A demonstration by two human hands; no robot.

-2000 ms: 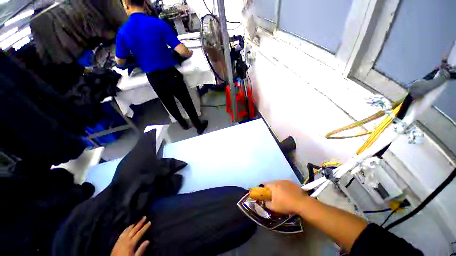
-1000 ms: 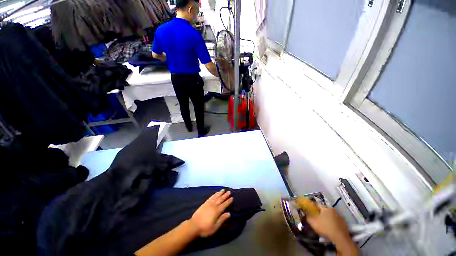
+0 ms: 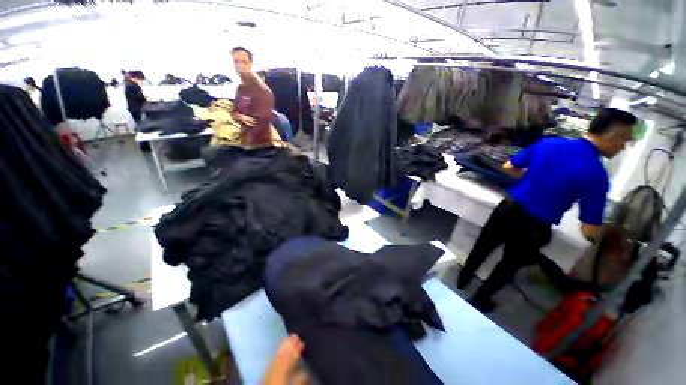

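A dark garment (image 3: 338, 289) lies bunched over the padded board, with cloth spreading right over the pale blue table (image 3: 470, 331). My left hand (image 3: 286, 365) is at the bottom edge, partly cut off and blurred, against the near left side of the garment; whether its fingers grip the cloth does not show. My right hand and the iron are out of the picture. Part of the navy board (image 3: 410, 357) shows under the garment.
A large crumpled black pile (image 3: 252, 210) lies left of the board. Dark garments (image 3: 37, 218) hang on a wheeled rail at far left. A person in blue (image 3: 560, 180) stands at a white table ahead right, near a fan and a red object (image 3: 575, 323). Another person (image 3: 256, 109) stands behind the pile.
The view has swung left, bringing the pile and hanging garments into view. My left hand has moved off the garment's flat part to its near left side. My right hand and the iron have left the picture.
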